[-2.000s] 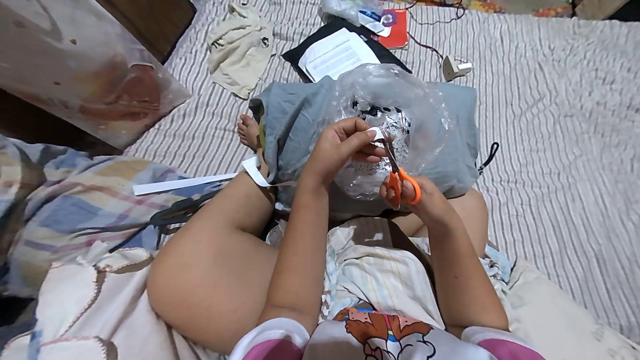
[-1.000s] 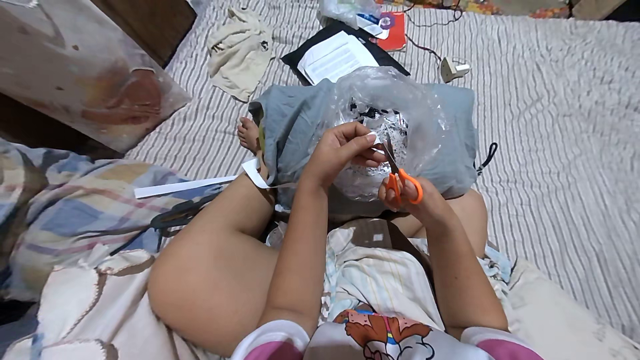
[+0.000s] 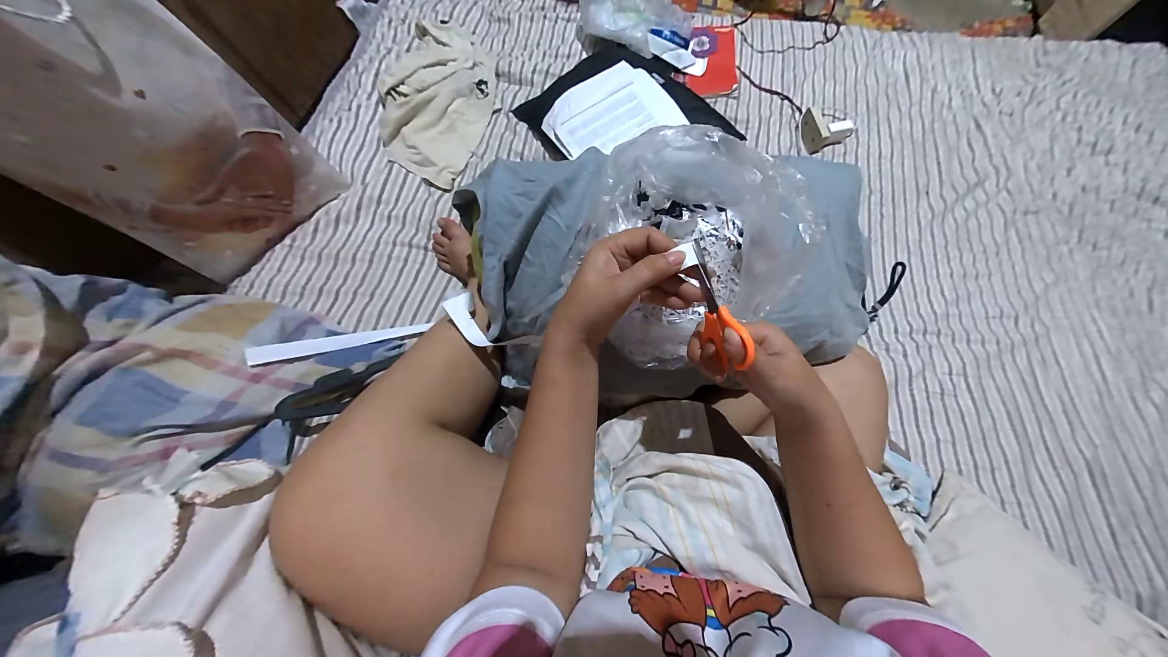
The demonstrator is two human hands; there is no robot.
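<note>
My left hand (image 3: 630,274) pinches the end of a white strip (image 3: 688,255) between thumb and fingers. My right hand (image 3: 753,360) grips orange-handled scissors (image 3: 727,339), whose blades meet the strip's end. Below both hands a clear plastic bag (image 3: 776,228) lies open, with small cut scraps (image 3: 716,233) of white, black and silvery material inside. It rests on a grey cloth-covered bundle (image 3: 529,210) across my lap. A longer white strip (image 3: 338,345) lies over my leg and the plaid blanket at left; whether it joins the held piece is hidden.
Beyond the bundle lie printed sheets (image 3: 616,109) on a black pouch (image 3: 538,111), a red booklet (image 3: 716,62), a plastic bag (image 3: 630,23) and a white plug adapter (image 3: 824,130) near a cable. A beige cloth (image 3: 438,109) lies on the striped bedsheet (image 3: 995,228); a plaid blanket (image 3: 91,392) is at left.
</note>
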